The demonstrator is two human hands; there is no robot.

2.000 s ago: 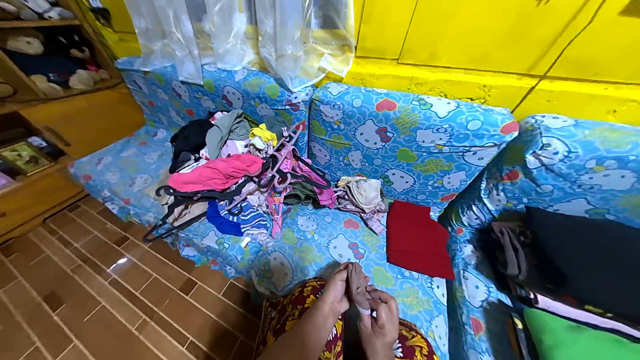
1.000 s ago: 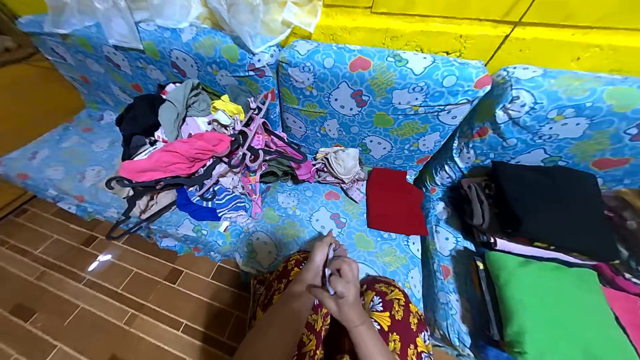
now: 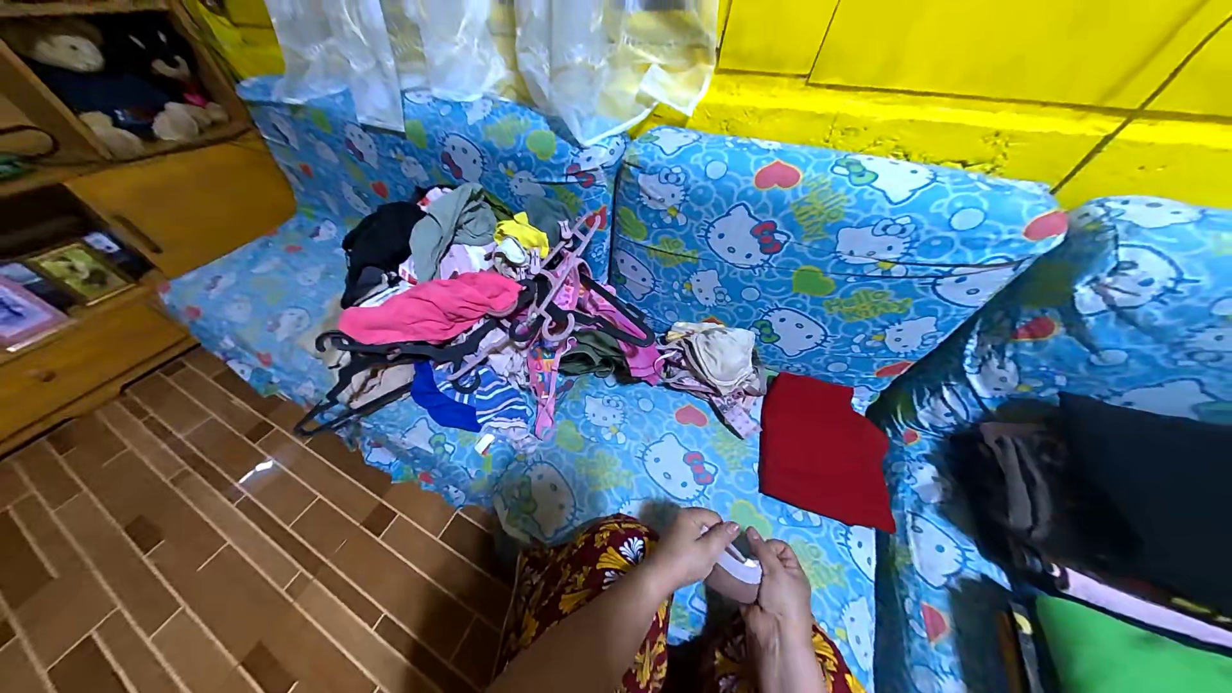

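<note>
Over my lap, my left hand [image 3: 695,551] and my right hand [image 3: 782,582] pinch the opposite edges of a small greyish-brown cloth item [image 3: 736,575] with a pale band. A folded red cloth [image 3: 823,450] lies on the sofa seat just beyond my right hand. Left of it rests a small bunch of cream and patterned clothes [image 3: 717,361]. Farther left is a heap of mixed clothes with a pink garment [image 3: 433,308] on top, and black plastic hangers [image 3: 346,380] and pink ones are tangled in it.
The sofa [image 3: 674,472] has a blue cartoon-cat cover. Folded clothes, among them a black one [image 3: 1155,491] and a green one [image 3: 1136,645], are stacked at the right. A wooden cabinet [image 3: 192,197] with stuffed toys stands at the left. Sheer curtains [image 3: 577,58] hang over the sofa back.
The small cloth item between my hands is now spread wider, its pale band showing; one second ago it was bunched narrow. The view has shifted since then.
</note>
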